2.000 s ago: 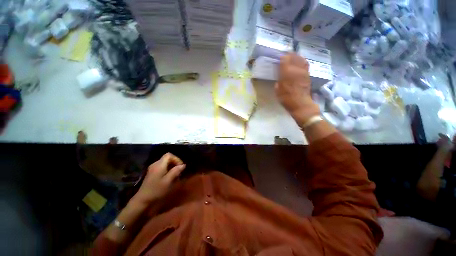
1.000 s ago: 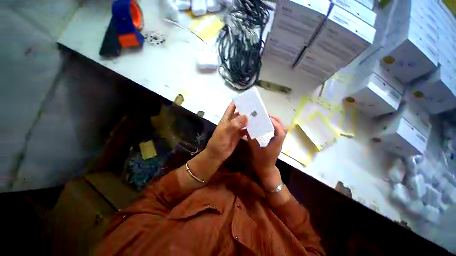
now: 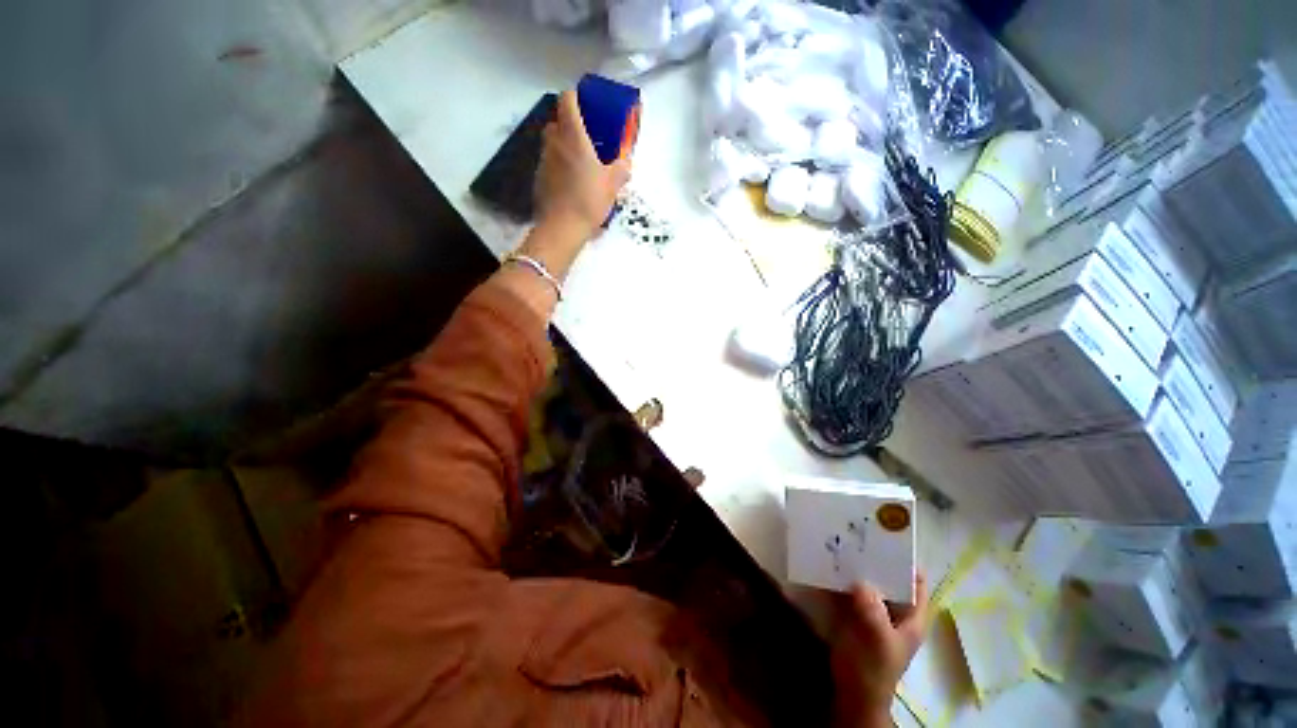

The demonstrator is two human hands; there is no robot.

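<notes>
My left hand (image 3: 576,182) is at the table's left end, closed around the blue and orange tape roll or dispenser (image 3: 609,117). My right hand (image 3: 879,640) holds a white retail box (image 3: 851,542) by its lower edge, at the table's front edge. The box's face shows small dark marks and a round gold mark at its upper right corner. A dark flat rectangle (image 3: 512,164) lies beside my left hand, partly hidden by it.
A bundle of black cables (image 3: 861,349) lies mid-table, with a thin greenish-brown strip (image 3: 913,479) below it. Bagged white pieces (image 3: 804,86) are behind. Stacked white boxes (image 3: 1067,384) stand at right. Yellow-edged sheets (image 3: 981,626) lie near my right hand.
The view has swung left. My left hand has left the box and taken hold of the blue and orange roll. My right hand still holds the box, now turned with its gold-marked face showing.
</notes>
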